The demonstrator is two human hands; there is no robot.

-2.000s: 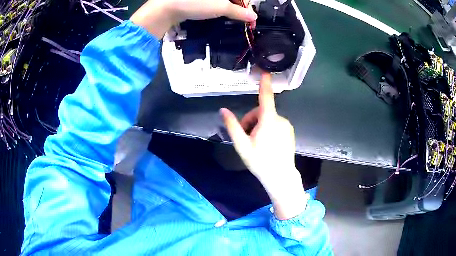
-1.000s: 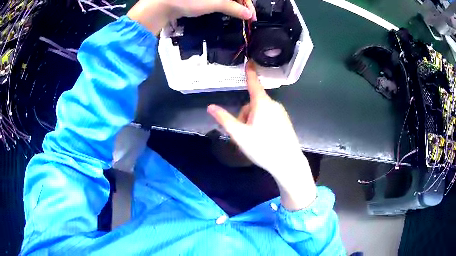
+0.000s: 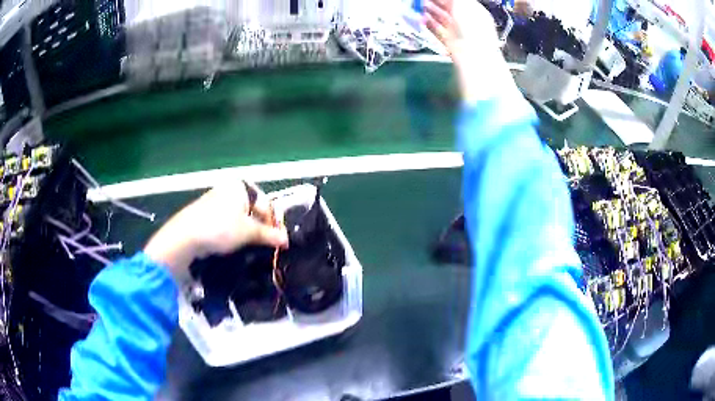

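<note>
The white housing (image 3: 266,345) lies open on the green mat, filled with the black inner module (image 3: 255,286). A round black part (image 3: 313,283) sits on its right side. A thin wire harness (image 3: 277,270) in red and orange rises from the middle. My left hand (image 3: 223,223) is over the housing's back left and pinches the wires between thumb and fingers. My right hand (image 3: 445,27) is stretched far forward at the top edge, blurred and partly cut off. Whether it holds anything cannot be told; something blue shows at its fingertips.
Board trays with yellow-dotted boards stand at right (image 3: 627,235) and left (image 3: 27,168), with lilac-white lead wires (image 3: 82,235) sticking out at left. A dark looped part (image 3: 451,241) lies partly behind my right arm. White parts (image 3: 294,19) stand along the far side.
The view has tilted up, so the housing appears lower left. My right hand has left the housing's front and reached far forward. My left hand still holds the wires.
</note>
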